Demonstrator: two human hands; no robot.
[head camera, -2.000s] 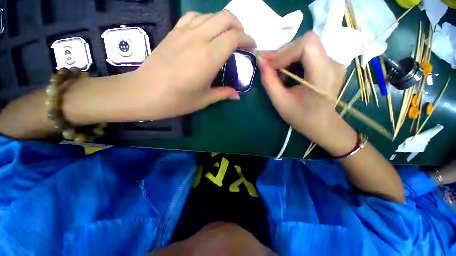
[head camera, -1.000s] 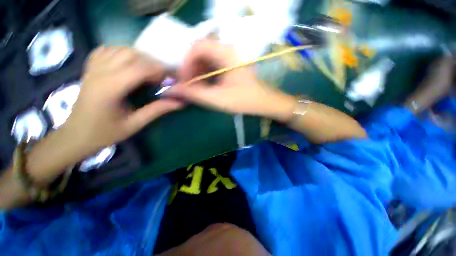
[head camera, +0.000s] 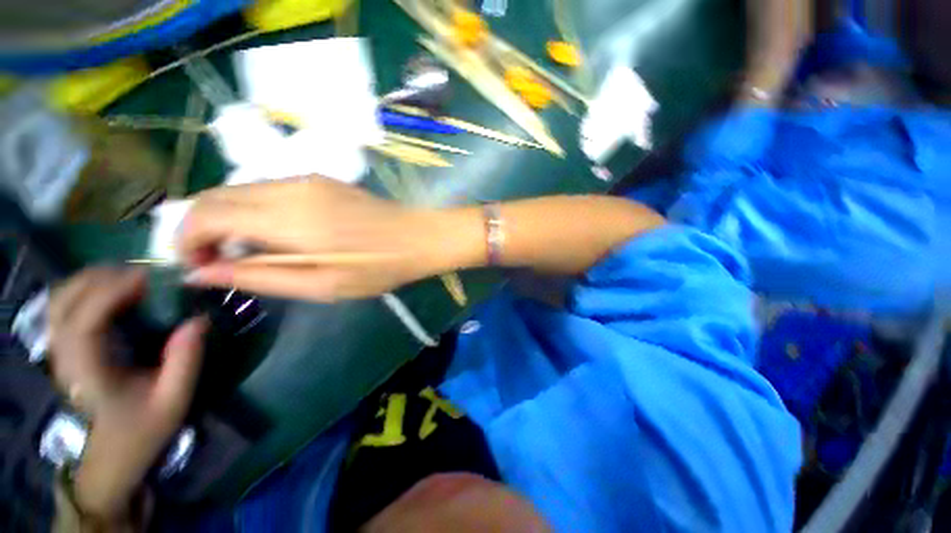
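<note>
My right hand (head camera: 302, 234) holds a thin tan stick (head camera: 318, 258) along its fingers. A white wipe (head camera: 167, 231) shows at its fingertips, seemingly pinched there. My left hand (head camera: 115, 375) is blurred at the lower left, with thumb and fingers spread apart. The gap between them is dark, and I cannot tell whether it holds anything. A dark shape with bright glints (head camera: 242, 308), perhaps a watch, shows just right of my left thumb, below my right hand.
Pale watch bodies (head camera: 65, 437) lie in the dark tray at lower left. White wipes (head camera: 308, 104), a blue pen (head camera: 417, 121), loose sticks (head camera: 501, 83), orange caps (head camera: 527, 87) and a small round vessel (head camera: 422, 81) lie beyond. Another person's blue sleeve (head camera: 834, 208) is at right.
The view has swung, shifting the bench items left. My hands, together around the watch before, are now apart, and a white wipe shows at my right fingertips.
</note>
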